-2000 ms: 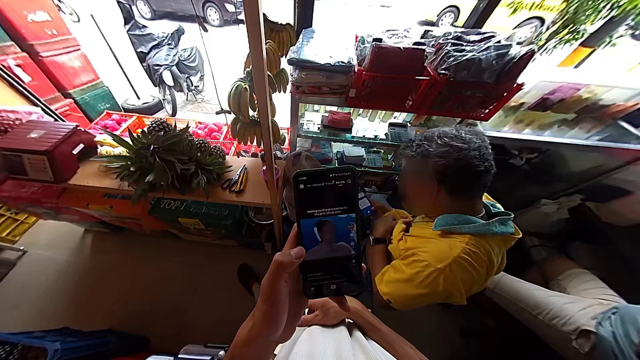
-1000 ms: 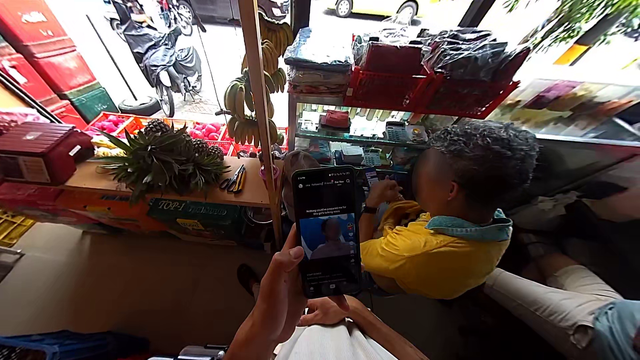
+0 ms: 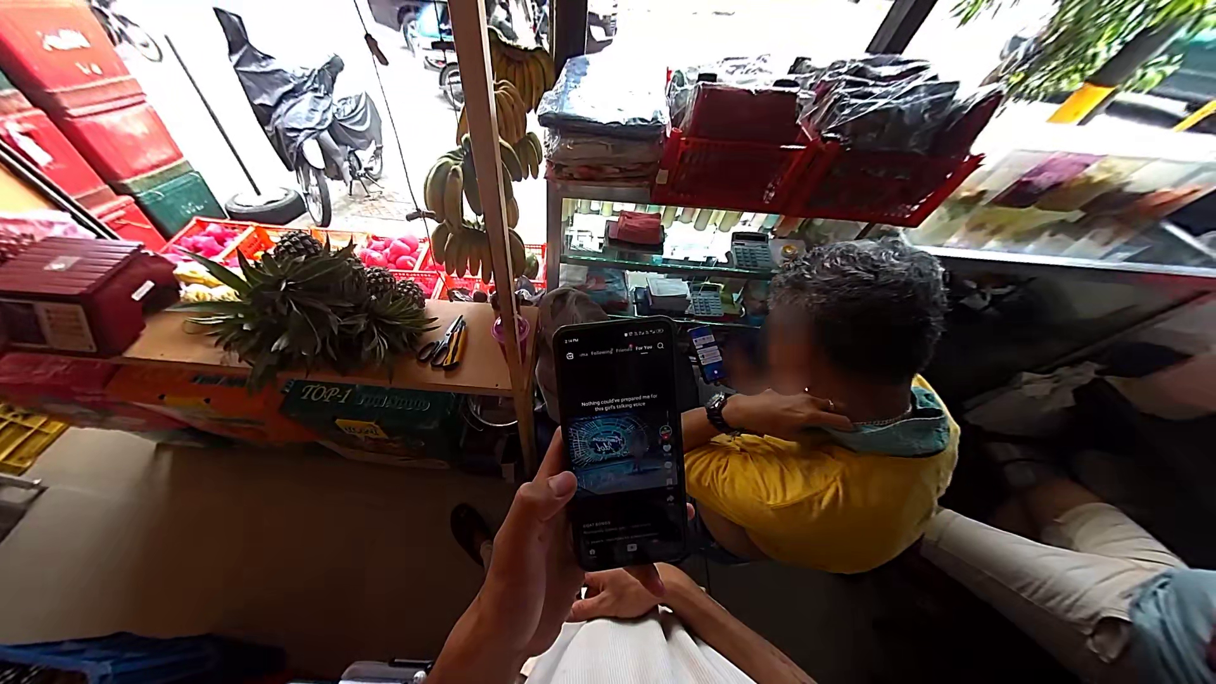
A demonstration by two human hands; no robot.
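Observation:
A black smartphone [image 3: 622,446] stands upright at the centre of the head view, its lit screen showing a video. My left hand [image 3: 541,532] holds it from below, thumb along its left edge. Behind and below the phone, my right hand [image 3: 617,594] rests on the light cloth [image 3: 627,651] over my lap; its fingers are partly hidden, so I cannot tell whether they are closed. To the right sits a person in a yellow shirt [image 3: 817,494], one hand at the neck, beside another lit phone [image 3: 706,354].
Pineapples [image 3: 309,304] and yellow-handled pruning shears [image 3: 445,344] lie on a wooden counter [image 3: 484,366]. Bananas [image 3: 465,190] hang by a wooden post [image 3: 494,190]. Red plastic baskets [image 3: 731,176] top a glass case. Another person's legs [image 3: 1026,570] extend at right; a blue crate [image 3: 123,655] stands lower left.
The person in yellow has raised a hand to the neck and turned the head. The video picture on my phone differs. My two hands have stayed in place.

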